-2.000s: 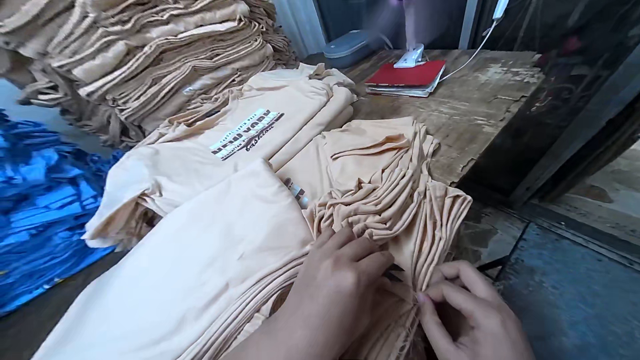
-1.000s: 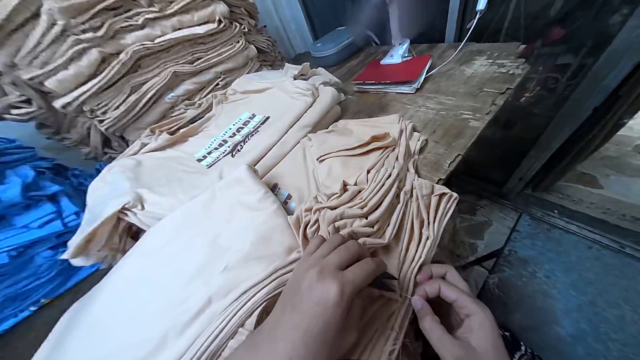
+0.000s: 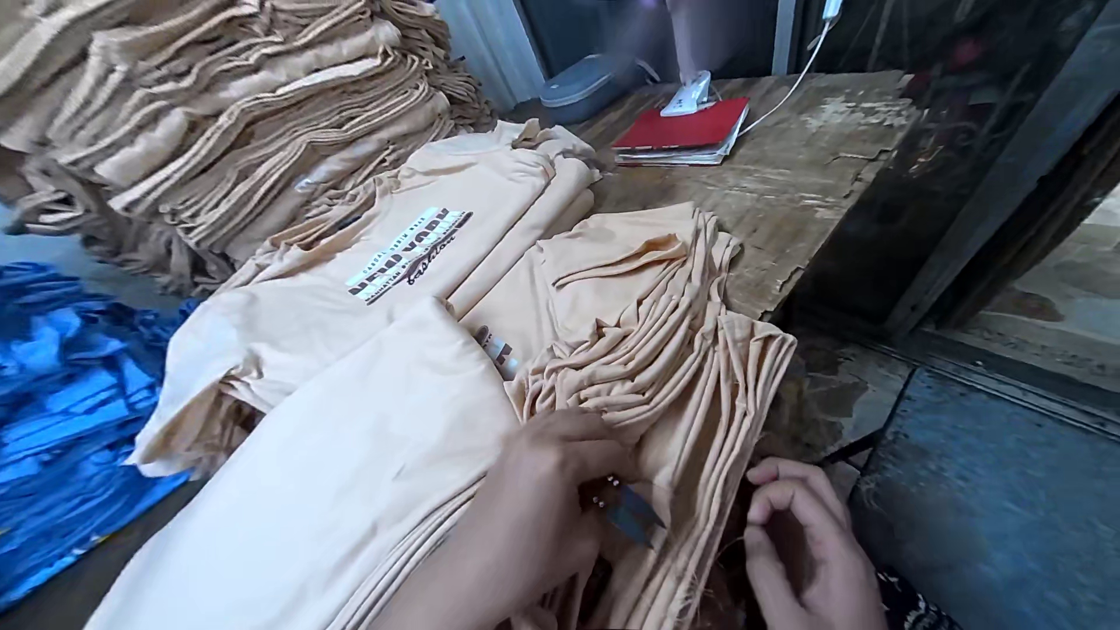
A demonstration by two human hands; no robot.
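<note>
My left hand (image 3: 560,490) holds small thread snips (image 3: 632,514), whose blades point right over the layered hems of a stack of peach knit shirts (image 3: 700,420). My right hand (image 3: 801,534) is just right of the stack's edge, its fingers curled with a gap to the thumb; loose threads show near it, and I cannot tell if it touches one. A pale fabric panel (image 3: 332,472) lies folded over at the left, partly under my left forearm. Behind it lies a printed peach T-shirt (image 3: 472,210) on others.
A tall pile of beige garments (image 3: 262,114) stands at the back left, with blue garments (image 3: 70,394) below it. A red-covered booklet (image 3: 682,131) with a white device on it and a grey case (image 3: 586,87) sit on the worn wooden table (image 3: 814,175). A blue-grey surface (image 3: 997,499) is at the right.
My right hand has come away from the hem edge it was pinching and its fingers have parted. The snips in my left hand now show more fully.
</note>
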